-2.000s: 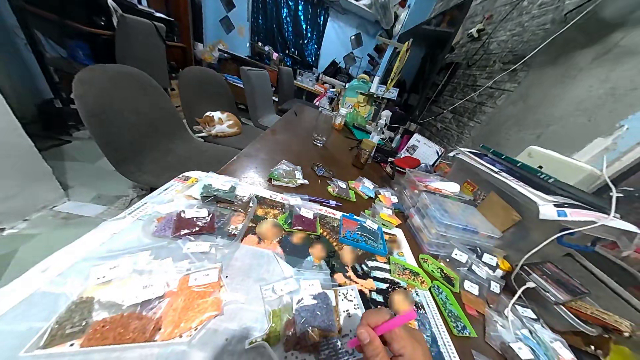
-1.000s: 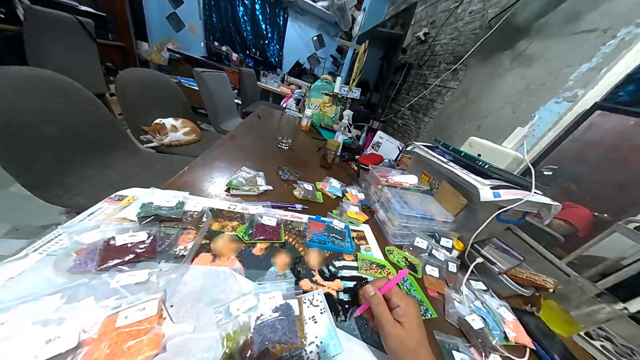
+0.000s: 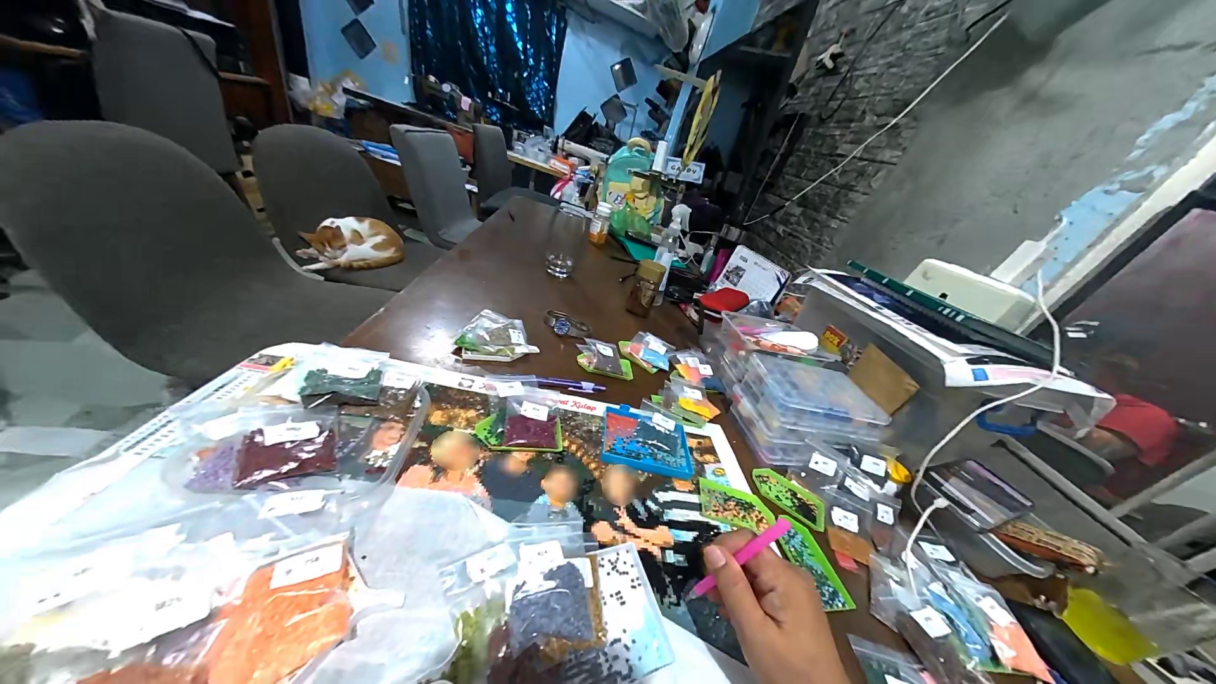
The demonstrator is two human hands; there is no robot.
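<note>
My right hand pinches a pink diamond-painting pen, its lower end over the dark lower part of a diamond-painting canvas that shows several people. Just beyond the fingers lie green bead trays with small beads. A blue tray of red and dark beads rests on the canvas, and a green tray with a bag of dark red beads is to its left. Left of the hand is a white tray with scattered black beads, beside a bag of grey-blue beads. My left hand is not in view.
Bags of orange beads cover the near left. Stacked clear plastic boxes stand at the right, near a white cable. A drinking glass stands farther back on the brown table. A cat lies curled on a grey chair.
The pink pen was held level over the lower canvas two seconds ago; it then stood more steeply tilted, and now leans at a lower slant in my right hand. The view has shifted.
</note>
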